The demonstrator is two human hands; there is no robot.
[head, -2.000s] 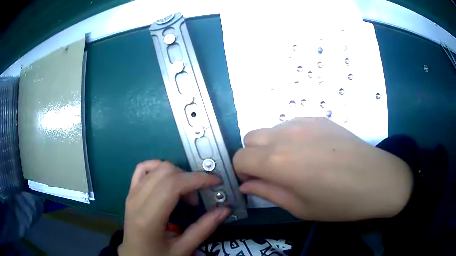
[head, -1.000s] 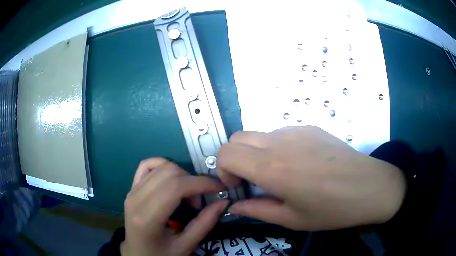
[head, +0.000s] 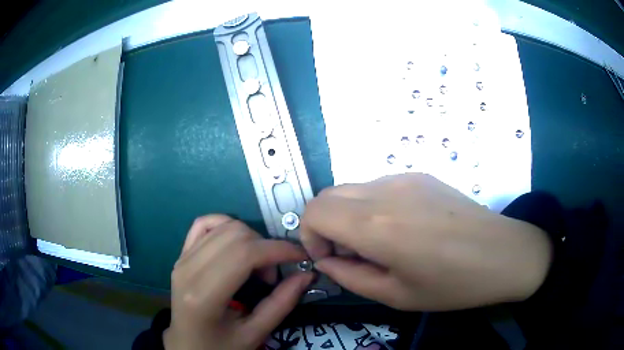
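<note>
A long grey metal fixture bar [head: 282, 164] lies tilted on the green bench, its near end between my hands. Shiny round discs sit in its two far seats, and another [head: 290, 220] sits nearer to me. My left hand [head: 236, 280] has thumb and index finger on either side of a small round part [head: 305, 265] in the near seat. My right hand [head: 424, 243] has thumb and index finger pinched at the same part's right side. Whether a separate piece is between the right fingertips is hidden.
A white paper sheet [head: 369, 82] with several small round parts lies right of the bar. A glossy beige board [head: 72, 157] lies at the left, beside clear trays [head: 12, 184]. A white rail [head: 164, 26] runs along the back. A small red patch [head: 237, 306] shows by my left hand.
The bar has shifted slightly right and upward. My right hand has moved from the bar's right edge to the small part in the near seat. My left hand has stayed almost still.
</note>
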